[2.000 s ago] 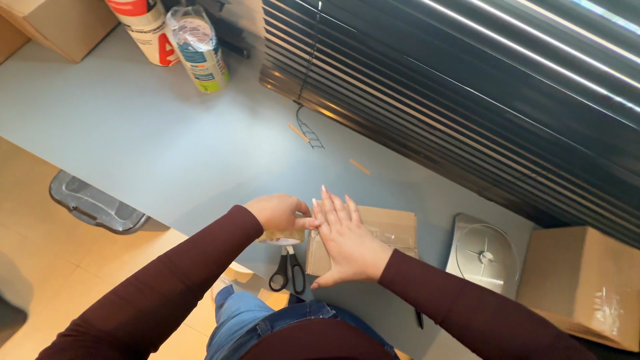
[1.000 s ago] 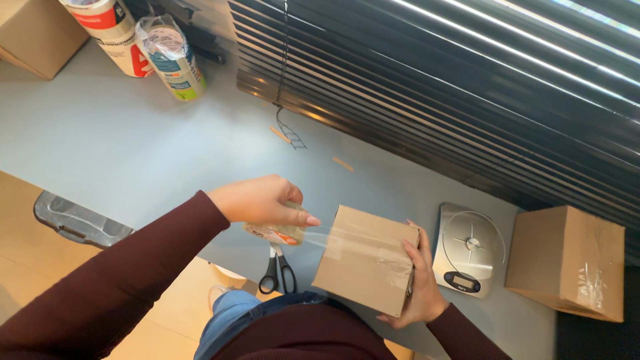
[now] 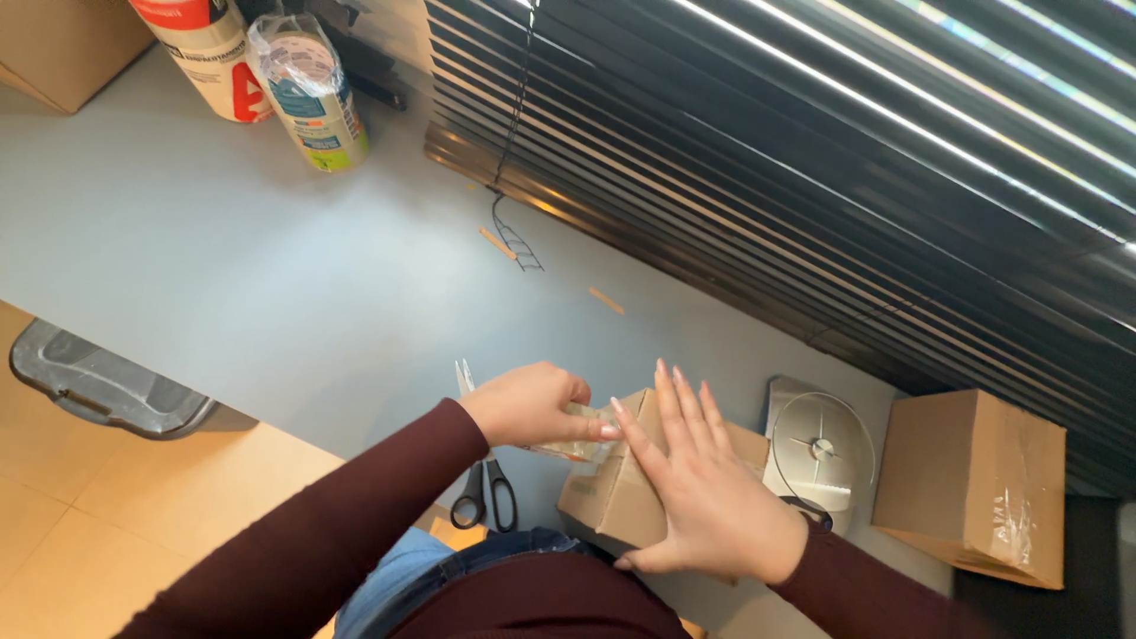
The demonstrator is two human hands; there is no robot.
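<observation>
My left hand (image 3: 541,408) grips a roll of clear packing tape (image 3: 577,444) at the left edge of a small cardboard box (image 3: 612,497). Flat on the top of that box lies my right hand (image 3: 701,479), fingers spread, partly hiding the box and any tape on it. Black-handled scissors (image 3: 484,497) rest on the table just left of the box, blades pointing away from me and partly behind my left hand.
Right of the box are a kitchen scale (image 3: 821,444) and a taped cardboard box (image 3: 967,479). Wrapped tape rolls (image 3: 311,98), a printed tub (image 3: 213,62) and another carton (image 3: 71,44) stand back left. Blinds (image 3: 710,177) border the grey table (image 3: 222,266); a lidded bin (image 3: 115,382) is below.
One second ago tape stretched from the roll to the box, with my right hand at its right side. Now the roll is against the box's left edge and my right hand is flat on top.
</observation>
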